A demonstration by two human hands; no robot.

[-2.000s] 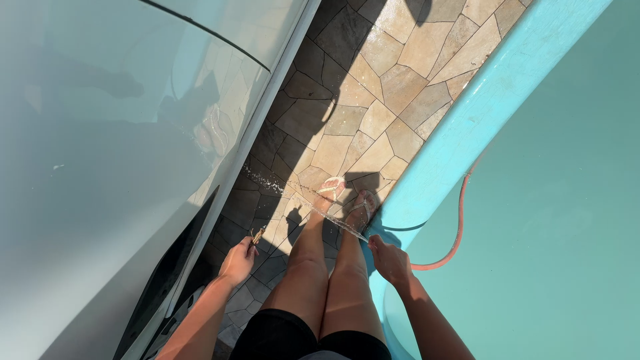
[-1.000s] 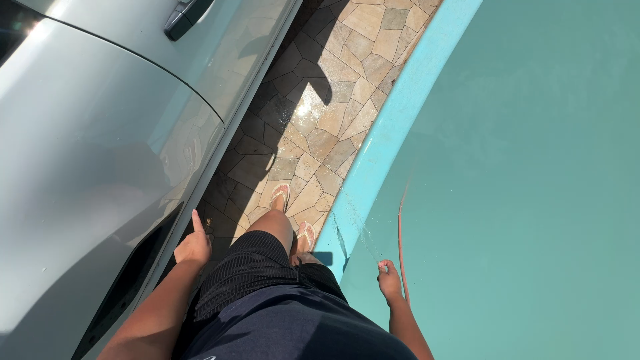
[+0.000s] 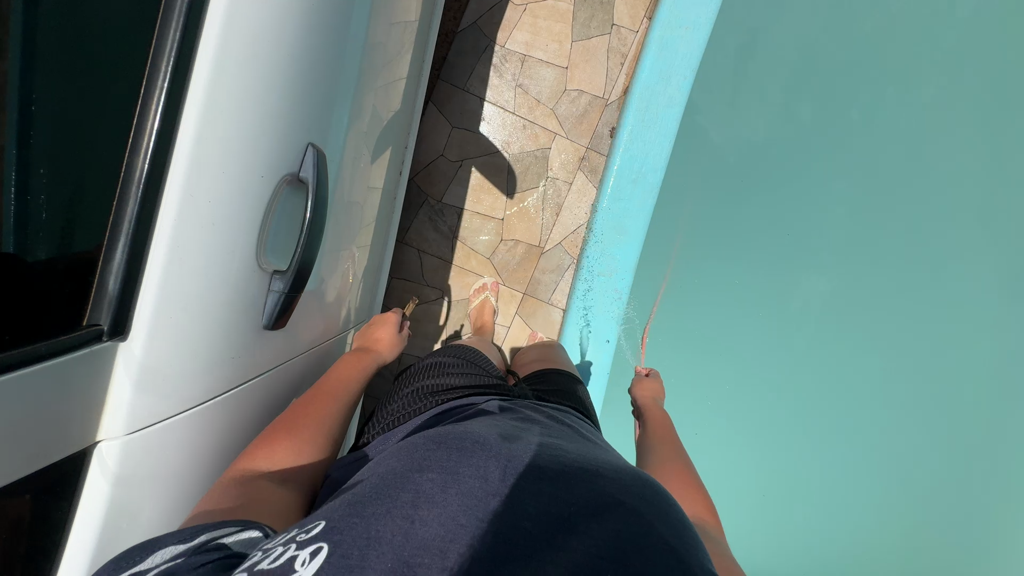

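My left hand is closed on a small yellowish-brown object, too small to identify, beside the lower side of a white car. Out over the water of a pool, my right hand grips a thin reddish hose. A fine water spray leaves near its fingers towards the light-blue pool edge. Part of the hose runs past the hand; where its far end lies cannot be told.
Between car and pool runs a narrow strip of irregular stone paving, partly shaded and wet. My sandalled foot stands on it. A dark door handle juts from the car, and a dark window lies at the far left.
The spray pointed across my legs towards the car two seconds ago; now it falls by the pool edge. My right hand has moved out over the water. The view has shifted along the car.
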